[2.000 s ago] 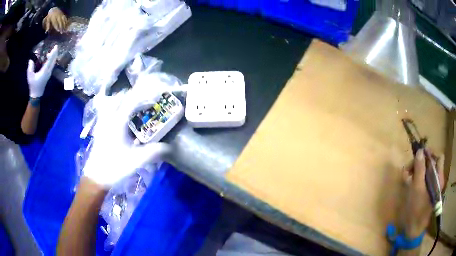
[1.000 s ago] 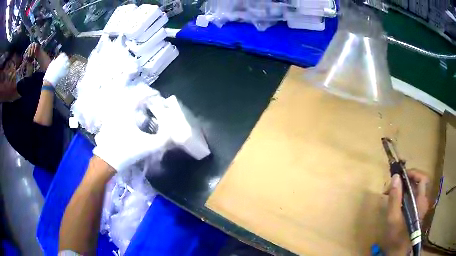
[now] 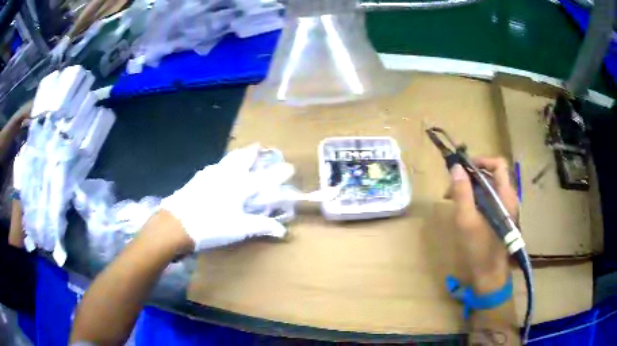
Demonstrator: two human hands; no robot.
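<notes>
An open power strip half point(image 3: 365, 178) lies board side up on the brown cardboard sheet, its white cord leaving on the left. My left hand point(image 3: 226, 199), in a white glove, lies over crinkled clear plastic point(image 3: 272, 162) beside the cord; its fingers are spread partly, and its grip on the plastic or cord is unclear. My bare right hand point(image 3: 484, 203), with a blue wrist strap point(image 3: 482, 296), holds the soldering iron point(image 3: 488, 203) by its dark handle. The iron's tip points up and left, to the right of the shell and apart from it.
A clear fume hood point(image 3: 321, 61) hangs over the cardboard's back edge. A cardboard tray point(image 3: 551, 223) at right holds a dark metal box point(image 3: 572, 167). White units in plastic point(image 3: 64, 149) are stacked at left. A blue bin point(image 3: 196, 64) stands behind. Part of a person's arm shows at far left.
My left hand has moved right over the cardboard. The power strip half now lies flat with its board showing. The view has turned right, and the iron remains in my right hand.
</notes>
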